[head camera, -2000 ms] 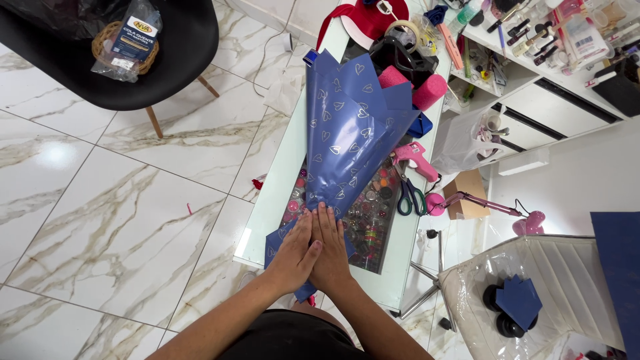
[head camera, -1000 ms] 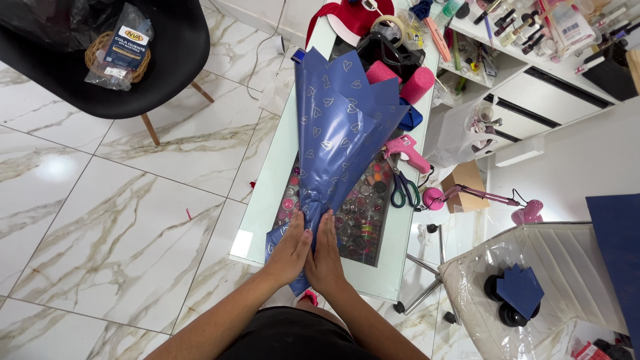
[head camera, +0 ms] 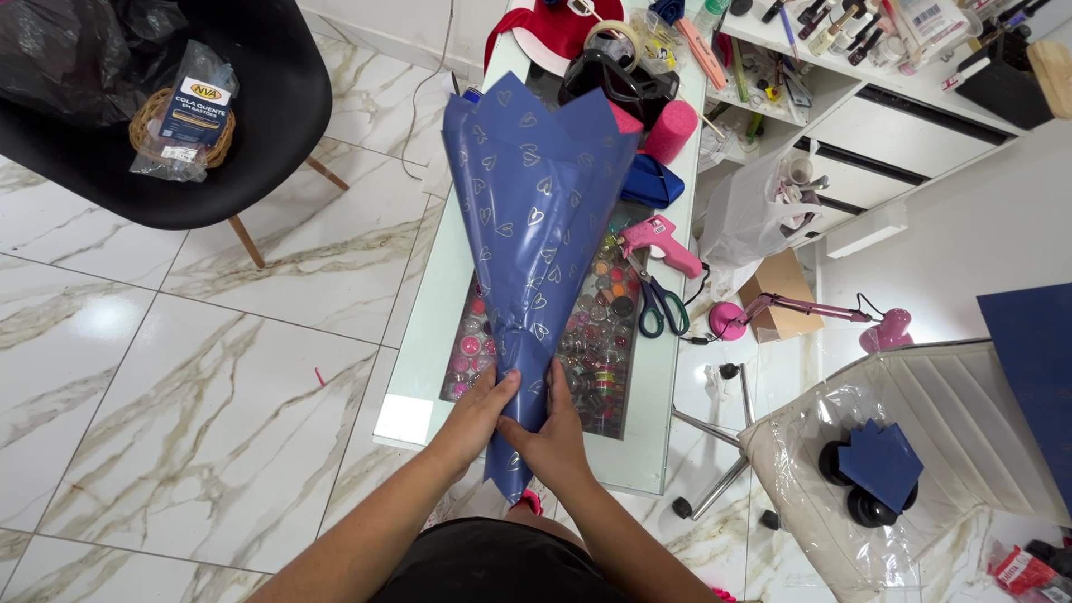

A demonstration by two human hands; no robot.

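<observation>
A cone of blue wrapping paper [head camera: 536, 209] printed with gold hearts lies over the glass-topped table, its wide pointed rim at the far end and its narrow end towards me. My left hand [head camera: 481, 414] holds the narrow part from the left, thumb on top. From the right, my right hand [head camera: 548, 431] grips the same part, with its thumb across the paper. The paper is gathered just beyond my fingers. To the right of the cone lie a pink hot glue gun [head camera: 662, 243] and dark-handled scissors [head camera: 662, 306]. Whatever the cone contains is hidden.
Beyond the cone are a tape roll [head camera: 613, 43], a pink roll [head camera: 671, 132] and a blue ribbon roll [head camera: 651, 181]. A black chair [head camera: 276, 92] stands at the upper left. On the right are white drawers [head camera: 904, 126], a pink lamp [head camera: 886, 331] and a plastic-covered chair [head camera: 804, 469].
Two seconds ago my hands lay close together over the paper's gathered part. Now they hold it from both sides, lower down, and the narrow end shows below them as a rolled stem.
</observation>
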